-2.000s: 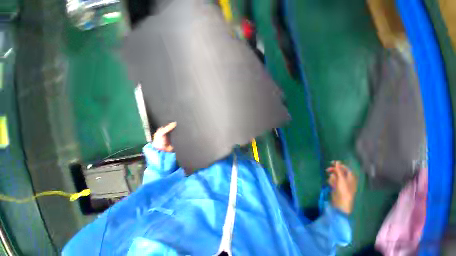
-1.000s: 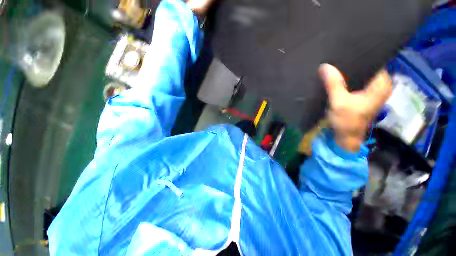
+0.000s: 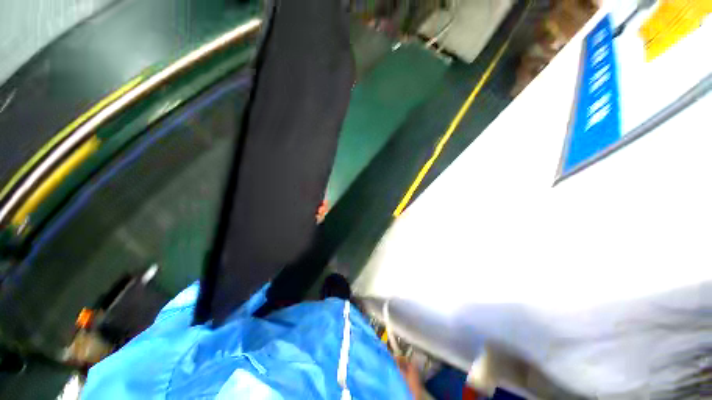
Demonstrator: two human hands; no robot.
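Observation:
The black sheet (image 3: pixel 289 148) stands steeply on edge in front of the blue smock, its lower end against the smock's left side. My left hand is not visible; the sheet may hide it. A small reddish spot shows at the sheet's right edge, too blurred to name. A skin-coloured patch at the smock's lower right, perhaps my right hand (image 3: pixel 411 378), is small, blurred and cut off by the bottom edge; its grip cannot be told.
A large white surface with a blue label (image 3: pixel 595 98) fills the right side. A yellow floor line (image 3: pixel 445 144) runs beside it on green floor. A curved bench edge with yellow and white strips (image 3: pixel 117 117) lies at left. A dark shoe tip shows below centre.
The view has swung to another spot, with the white surface now at right. The black sheet has turned from broad face to a narrow, steep strip. Both hands have left their earlier clear view.

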